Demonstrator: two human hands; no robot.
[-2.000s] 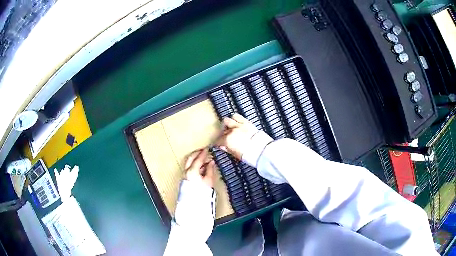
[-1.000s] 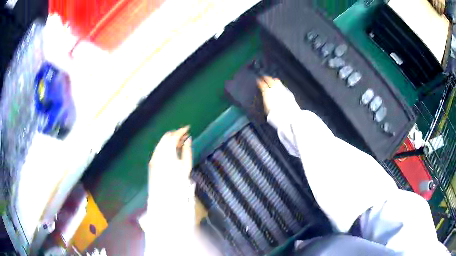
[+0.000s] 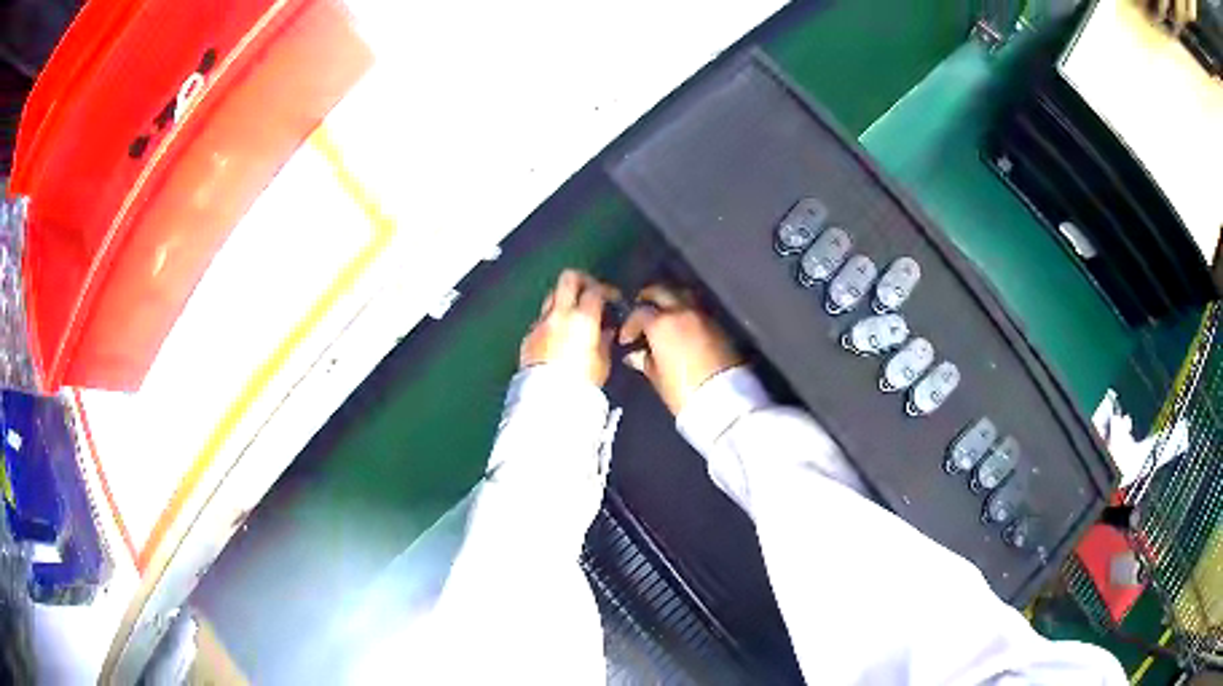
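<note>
My left hand and my right hand meet near the middle of the view, at the left edge of the stacked trays. A small dark thing, probably a key fob unit, shows between the fingertips of both hands; its shape is mostly hidden. Several grey oval key fob units lie flat on the stacked trays. The packing tray's packed rows show at the bottom between my sleeves, partly hidden. The flat supply tray lies under and beside my right wrist.
A red bin stands on the white shelf at upper left. A blue tape dispenser is at the far left edge. A spare tray stack is at upper right. A wire trolley with a red box is at lower right.
The view has shifted towards the shelf and stacked trays. My hands have left the packing tray and come together; the right hand, reaching alone before, now meets the left at a small dark thing.
</note>
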